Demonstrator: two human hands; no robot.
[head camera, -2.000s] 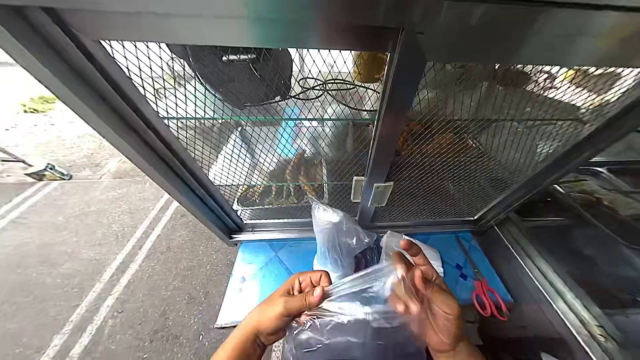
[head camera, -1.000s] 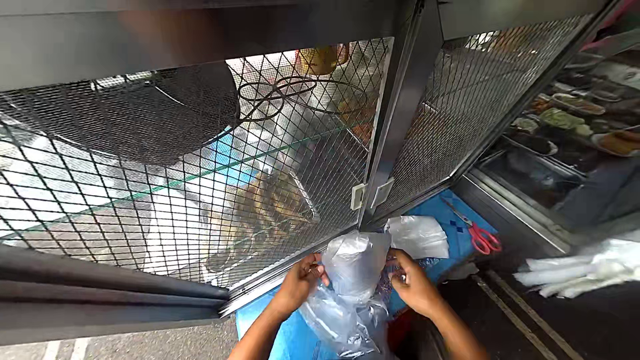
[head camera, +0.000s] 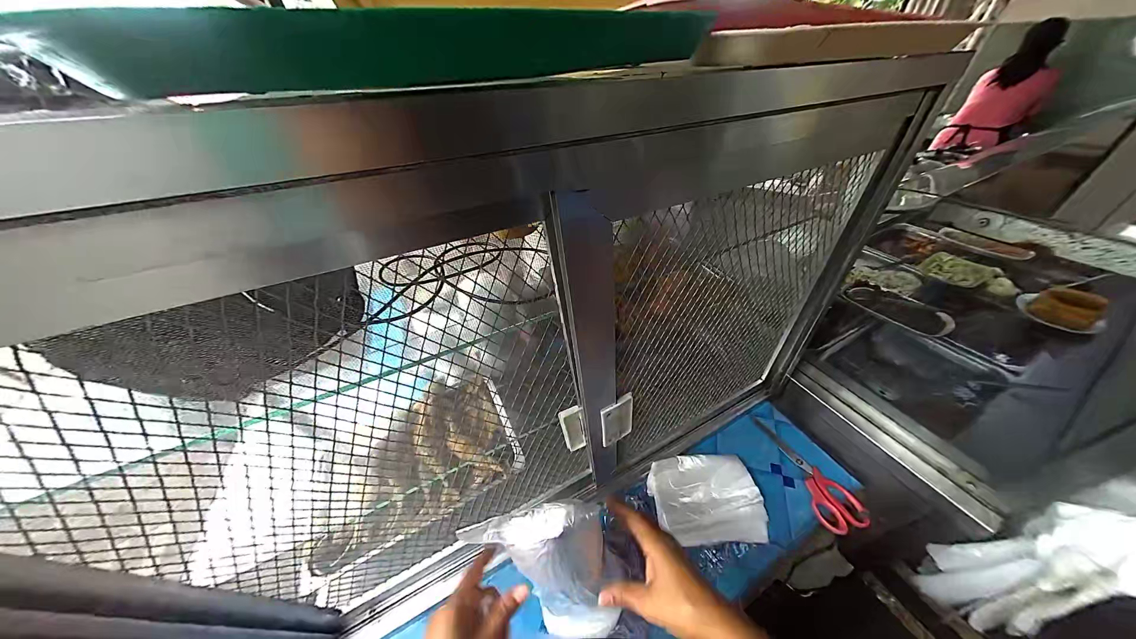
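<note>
A clear plastic bag (head camera: 564, 555) stands bunched on the blue covered ledge at the bottom centre, with something whitish at its base that I cannot make out. My left hand (head camera: 479, 603) is at its left side, thumb and fingers apart. My right hand (head camera: 666, 577) is at its right, fingers spread, the thumb close to or touching the plastic; whether it grips is unclear. A stack of thin plastic bags (head camera: 708, 499) lies just right of the bag. Farther right are scissors with red handles (head camera: 832, 506), blades pointing up and left.
A metal-framed mesh cabinet (head camera: 586, 337) rises behind the ledge, with food on trays inside. Trays and dishes of food (head camera: 967, 271) stand at the right. White plastic bags (head camera: 1047, 568) hang at the lower right. A person in pink (head camera: 998, 111) is at the upper right.
Two seconds ago my hands held a clear bag between them; now they are at either side of a bag on the ledge, fingers spread. The view has shifted, showing the cabinet top.
</note>
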